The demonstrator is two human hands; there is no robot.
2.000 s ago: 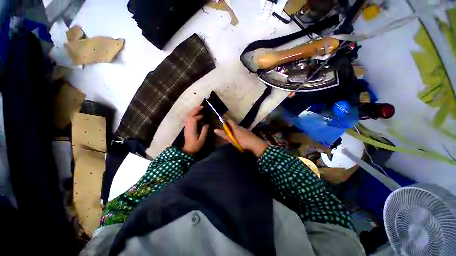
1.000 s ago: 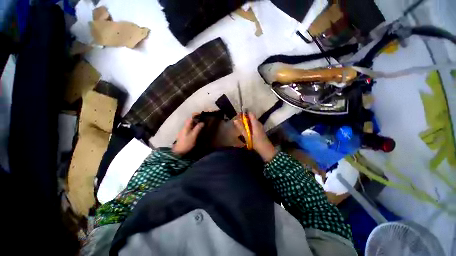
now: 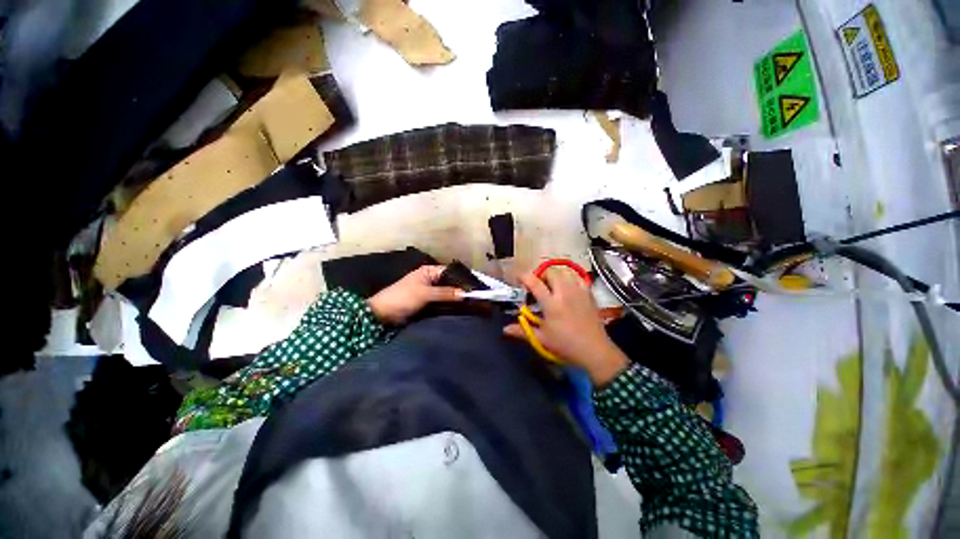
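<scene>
My right hand (image 3: 568, 321) holds the scissors (image 3: 550, 335) by their red and yellow loops, blades open and pointing left. My left hand (image 3: 411, 295) holds the end of a black cloth piece (image 3: 368, 271) at the blades. The rest of that piece lies to the left on the table, partly hidden by my hand. The plaid curved piece (image 3: 442, 163) lies flat behind my hands, on the back edge of the long cream curved shape (image 3: 405, 223). A small black offcut (image 3: 501, 236) lies on the cream shape.
The steam iron (image 3: 658, 268) with cable stands right of my right hand. Brown card patterns (image 3: 216, 184) and a white curved strip (image 3: 237, 251) lie left. Black cloth (image 3: 574, 61) lies at the back. A white panel with a green warning sticker (image 3: 787, 84) is at the right.
The view has turned and shifted. The scissors have swung from pointing away from me to pointing left, with blades now open. My left hand has brought cloth to the blades. The offcut lies apart.
</scene>
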